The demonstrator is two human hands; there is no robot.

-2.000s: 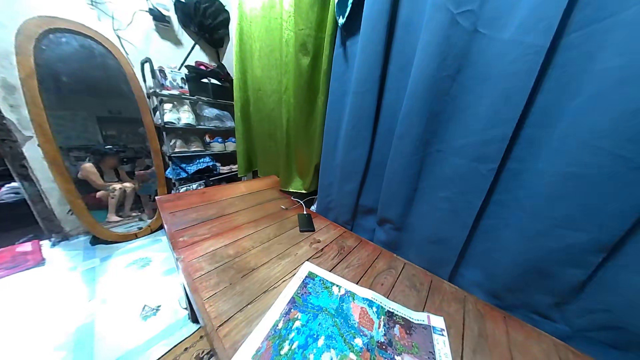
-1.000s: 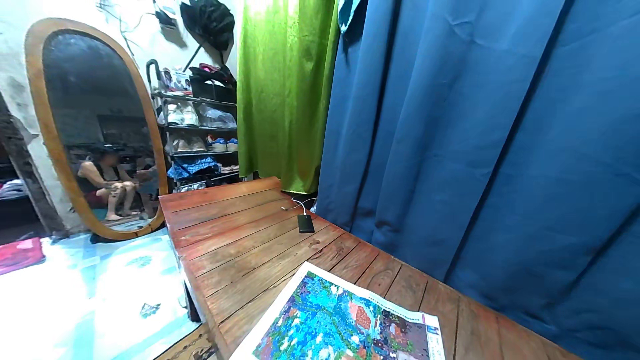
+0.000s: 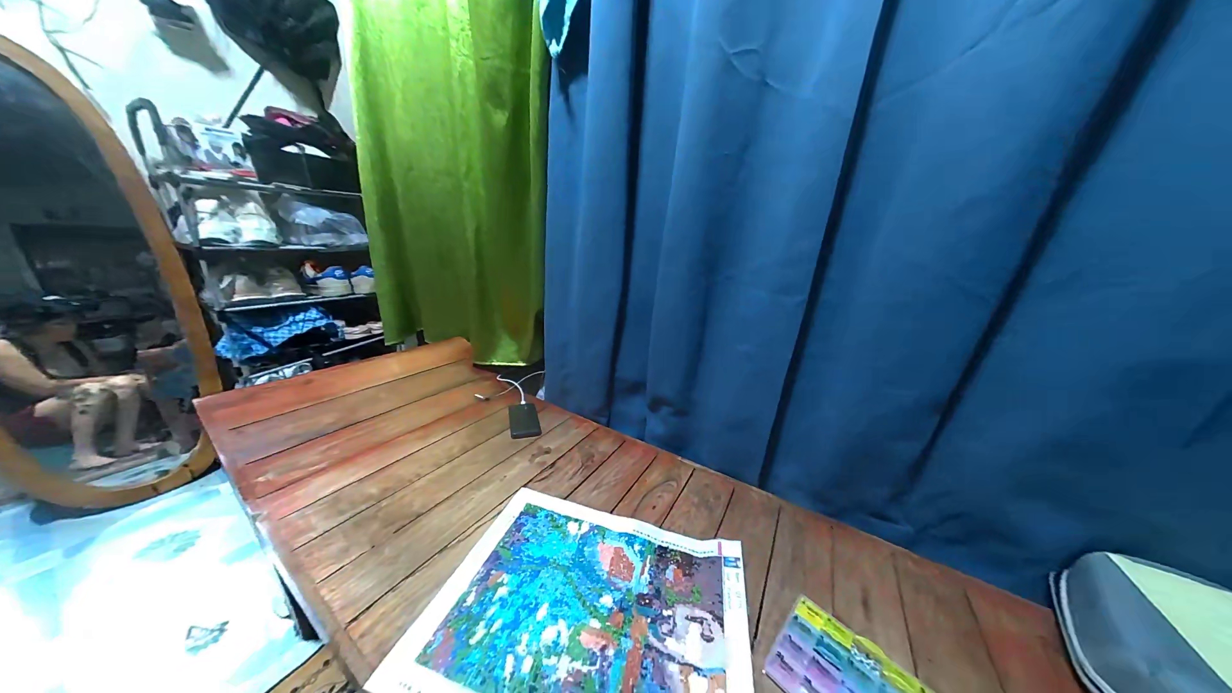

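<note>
Neither my left hand nor my right hand shows in the head view. A colourful picture sheet (image 3: 577, 606), mostly blue with green, pink and brown patches and a white margin, lies flat at the bottom middle on a wooden slatted surface (image 3: 404, 500). To its right, cut by the lower edge, is a plastic case (image 3: 837, 654) with yellow, teal and purple parts. A small black device (image 3: 525, 421) with a white cable (image 3: 520, 385) rests farther back, near the curtains.
A blue curtain (image 3: 722, 241) and a green curtain (image 3: 452, 183) hang behind the wood. At the left stand an oval wood-framed mirror (image 3: 159, 241), reflecting a seated person, and a shoe rack (image 3: 279, 245). A grey and pale green item (image 3: 1136, 616) sits at the lower right.
The view has turned to the right, bringing in the plastic case and the grey and pale green item. The picture sheet and black device stay in place on the wood.
</note>
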